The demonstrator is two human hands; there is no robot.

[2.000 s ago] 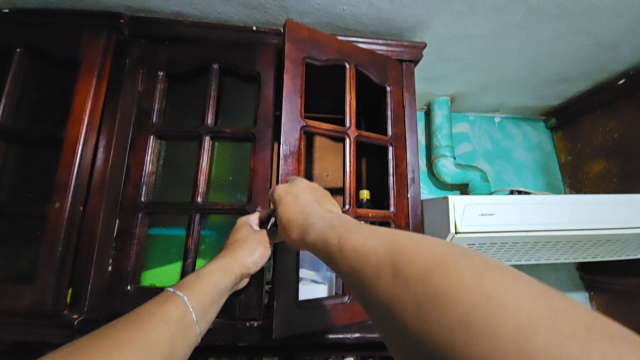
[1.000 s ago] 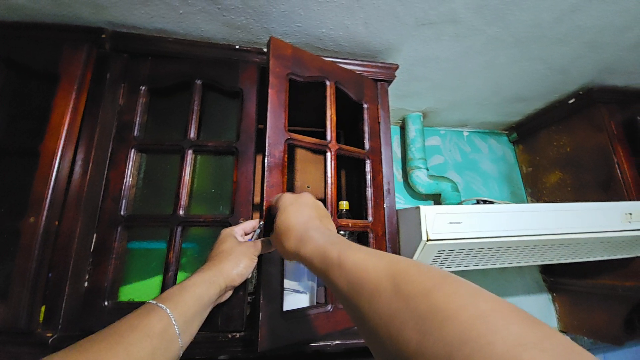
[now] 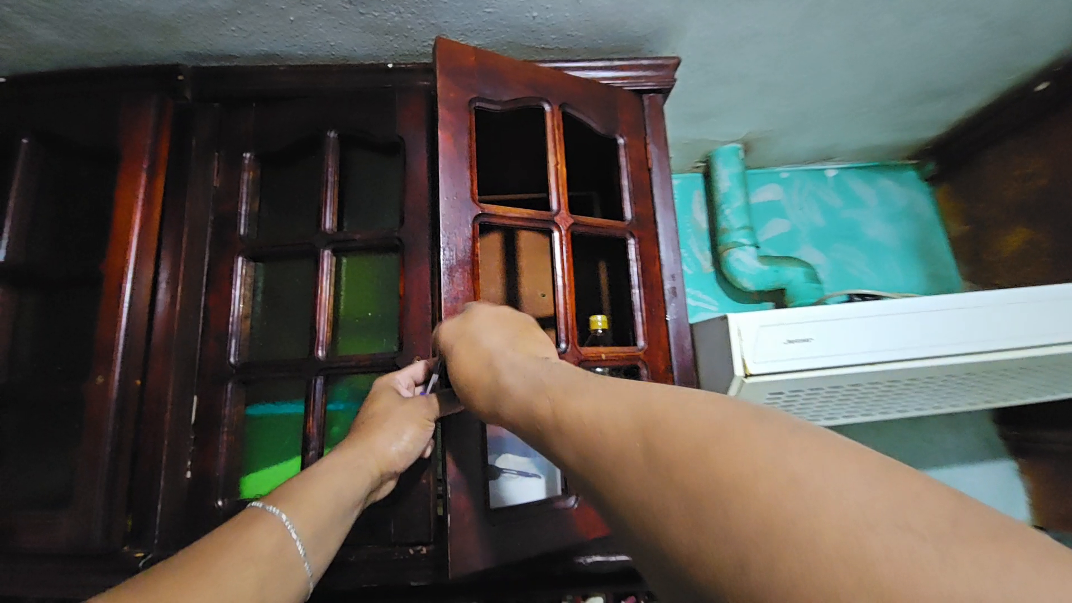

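A dark red wooden cabinet door with glass panes (image 3: 456, 209) stands partly swung out from the wall cabinet. My right hand (image 3: 494, 360) is bent in a fist at this door's left edge, over the middle; its fingertips are hidden behind the hand. Just left of it, my left hand (image 3: 402, 423), with a bracelet on the wrist, pinches a small thin object (image 3: 432, 381) that I cannot identify, close to the same edge. Whether my right hand grips the door edge or something small is not visible. Through the panes a bottle with a yellow cap (image 3: 598, 323) shows inside.
A closed glass-paned cabinet door (image 3: 322, 362) lies to the left, with another cabinet door (image 3: 138, 335) beyond it. On the right a white range hood (image 3: 904, 331) juts out beneath a turquoise-painted duct pipe (image 3: 734, 226). The ceiling (image 3: 796, 75) is close above the cabinets.
Both hands stay at the left edge of the swung-out door, with only small shifts of the fingers and wrists. The view has shifted somewhat.
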